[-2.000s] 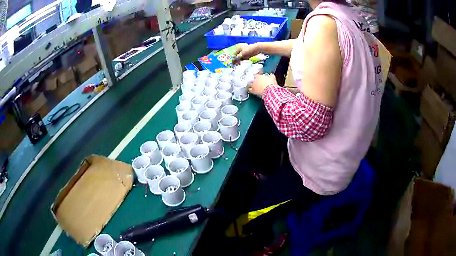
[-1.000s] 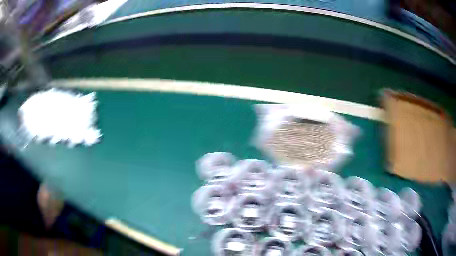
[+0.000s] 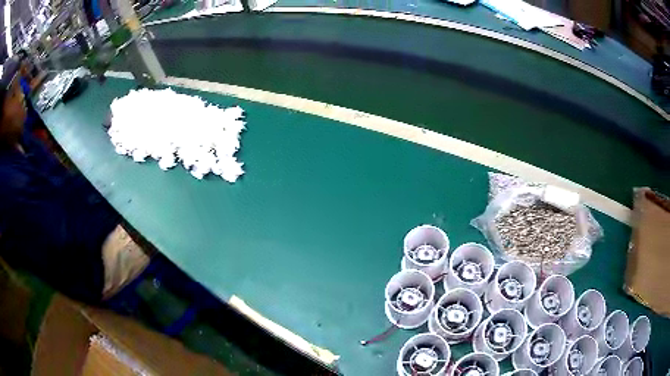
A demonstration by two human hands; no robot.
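Observation:
White cup-shaped motor housings (image 3: 455,314) stand upright in rows at the lower right, open tops up, each with a round silvery centre held by spokes. A thin dark red lead wire (image 3: 382,337) with a small tip trails from one cup onto the bench. Behind the cups lies an open, crumpled clear bag (image 3: 584,253) with a heap of small silver-brown screws (image 3: 540,231). A loose heap of small white plastic parts (image 3: 176,132) lies at the left of the bench. Neither of my hands is in the picture.
A cardboard tray (image 3: 650,250) is cut off at the right edge. A green conveyor belt (image 3: 382,88) runs beyond the pale rail (image 3: 330,111). A seated person in dark clothes (image 3: 51,213) is at the left. Open cartons (image 3: 117,345) stand at the lower left. Pale tape (image 3: 283,332) lines the near edge.
The view has swung left from the co-worker in pink, the blue bin and the screwdriver to the screw bag and white heap. The picture is sharper than one second ago.

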